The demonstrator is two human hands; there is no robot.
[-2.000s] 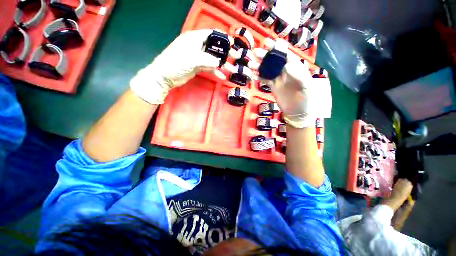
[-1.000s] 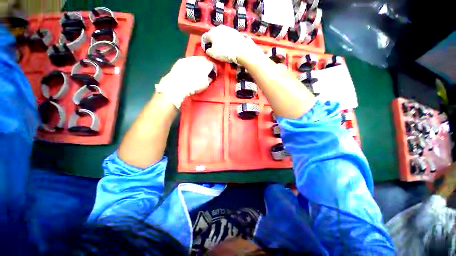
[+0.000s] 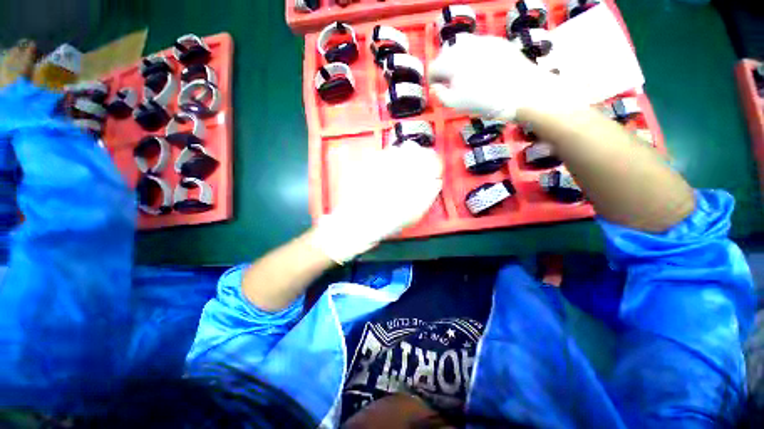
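Note:
Both my hands wear white gloves over the red-orange compartment tray [image 3: 335, 198]. My left hand [image 3: 385, 188] is over the lower middle pocket, its fingertips against a looped watch [image 3: 413, 131]. My right hand [image 3: 486, 77] is above the upper middle of the tray, fingers curled, just below another watch [image 3: 457, 23]. The fingers of both hands are blurred or hidden, so I cannot tell if either grips a watch. Two watches with pale perforated straps, an upper one [image 3: 338, 43] and a lower one [image 3: 335, 81], stand in the upper left pocket.
A white paper sheet [image 3: 593, 54] covers the tray's upper right. Another tray [image 3: 352, 12] adjoins at the top. A tray of watches [image 3: 219, 134] lies left, beside a person's blue sleeve [image 3: 67, 167] and brown cardboard [image 3: 113, 59]. Another tray's edge [image 3: 751, 105] is far right.
My hands have left the upper left pocket, where two watches now stand. My left hand has moved down and right, my right hand to the right. The view has shifted.

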